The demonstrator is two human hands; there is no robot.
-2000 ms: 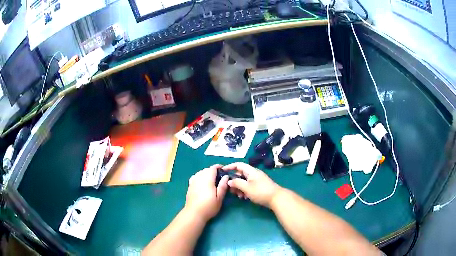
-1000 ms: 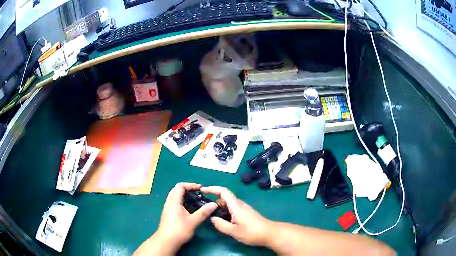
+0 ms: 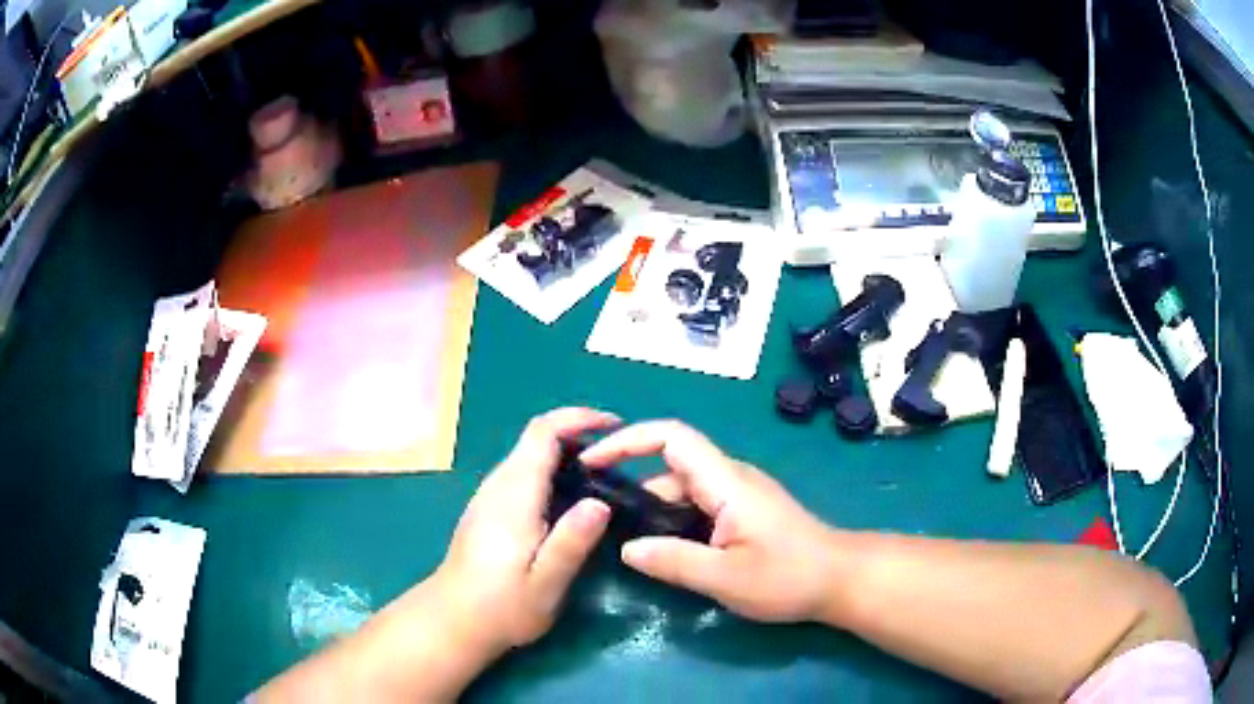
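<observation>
A black phone holder clamp [image 3: 635,506] is held level between my two bare hands, a little above the dark green bench top. My left hand [image 3: 530,530] grips its left end, with the thumb on the near side. My right hand [image 3: 729,530] grips its right end, with fingers over the top and the thumb below. The fingers hide much of the clamp, so its jaws cannot be made out clearly.
Blister card packs [image 3: 688,292] lie beyond my hands, with others at the left. An orange-brown sheet [image 3: 468,330] lies left. Loose black mount parts [image 3: 850,319], a white pump bottle [image 3: 987,241], a smartphone [image 3: 1056,426], a cream-handled tool [image 3: 1008,410], a cloth [image 3: 1135,406] and a scale [image 3: 811,237] stand right.
The view has tilted down and moved closer to the bench. My hands still hold the black clamp; it is now more level, and my right hand's fingers are spread wider over it.
</observation>
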